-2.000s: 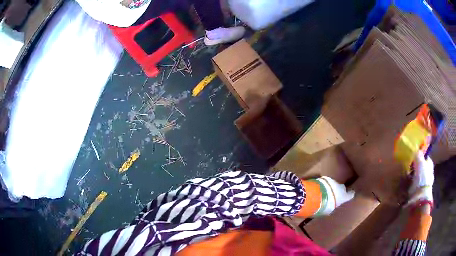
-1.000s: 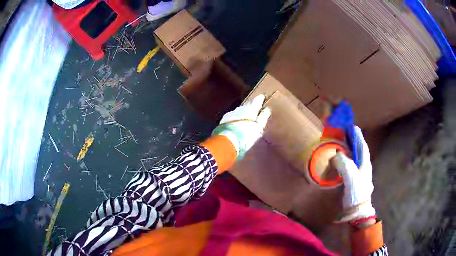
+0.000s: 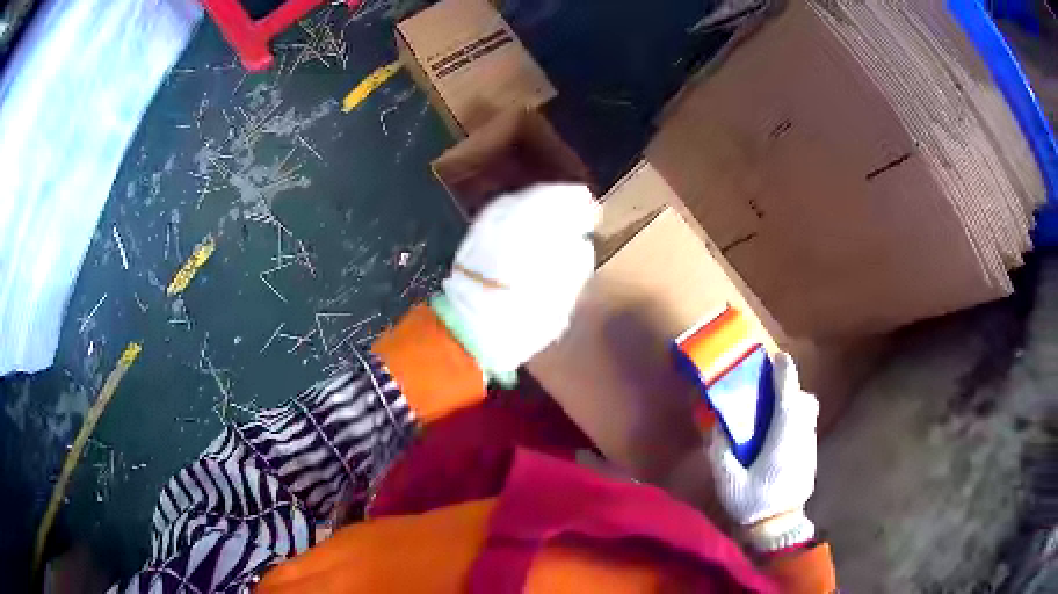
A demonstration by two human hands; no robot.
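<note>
A tan carton lies close in front of my lap, with a flap raised at its upper end. My right hand, in a white knit glove, grips the blue and orange tape dispenser over the carton's right part. My left hand, gloved and somewhat blurred, is at the carton's upper left edge; its fingers are bunched, and I cannot tell whether they touch the carton or hold anything. The roll and any tape strip cannot be made out.
A stack of flat cartons leans at the upper right against a blue bin. Small boxes stand on the littered floor beyond my left hand. A red stool and a white wrapped bundle are at the upper left.
The dispenser has turned in my right hand and moved slightly down and left over the carton. My left hand's spread fingers have drawn together and left the flap's top. The view has shifted.
</note>
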